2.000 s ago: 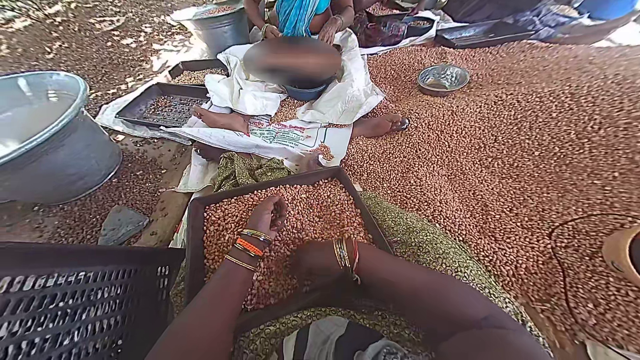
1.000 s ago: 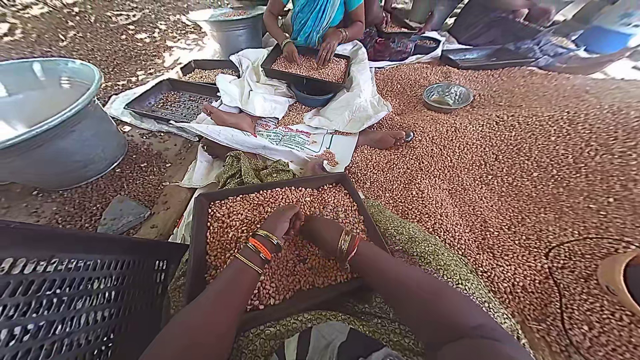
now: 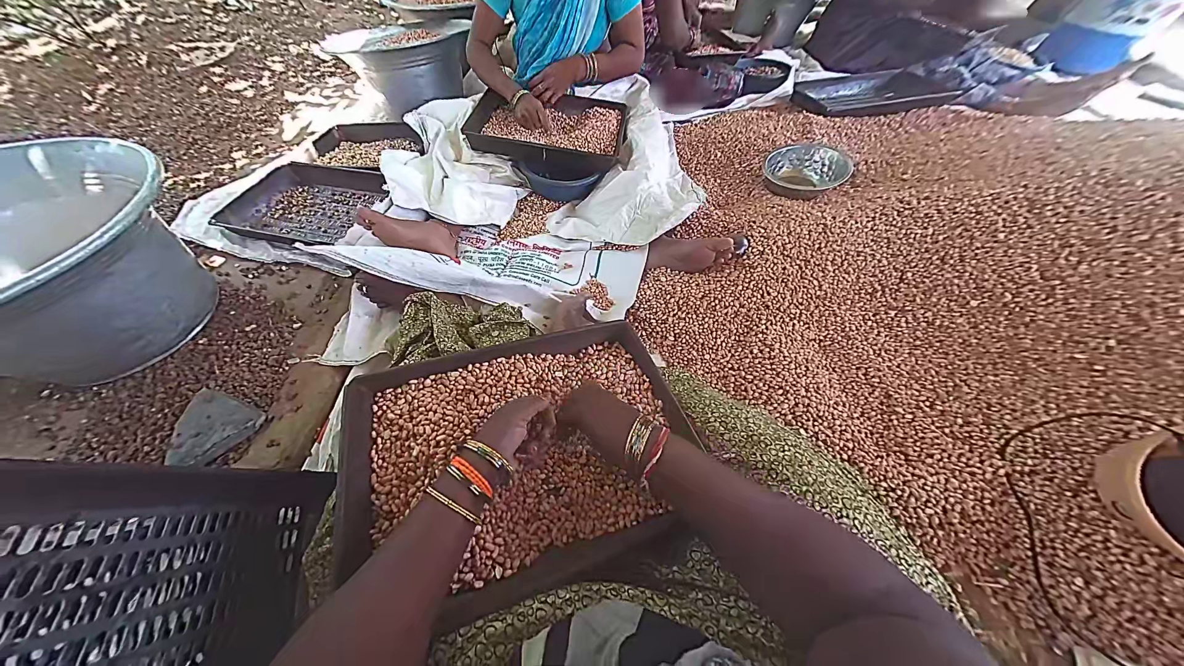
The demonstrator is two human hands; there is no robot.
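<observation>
A dark rectangular tray (image 3: 356,462) rests on my lap over green patterned cloth, filled with a layer of shelled reddish-brown nuts (image 3: 444,388) that look like peanuts. My left hand (image 3: 520,427), with gold and orange bangles at its wrist, is over the middle of the nuts, its fingers curled inward. Close beside it, my right hand (image 3: 597,418) reaches down to the nuts, knuckles up, with gold and red bangles at its wrist. The two hands nearly meet or touch. Whether any nuts lie between the fingers of either hand cannot be seen.
A black slotted crate (image 3: 166,555) stands at left, below a large metal tub (image 3: 83,268). A wide heap of nuts (image 3: 925,305) spreads at right, with a metal bowl (image 3: 807,170) on it. Opposite, a person handles nuts in a tray (image 3: 546,153); more people sit beyond.
Two seconds ago my hands were farther apart over the tray; they came together and remain close. The person opposite has moved a hand in their tray.
</observation>
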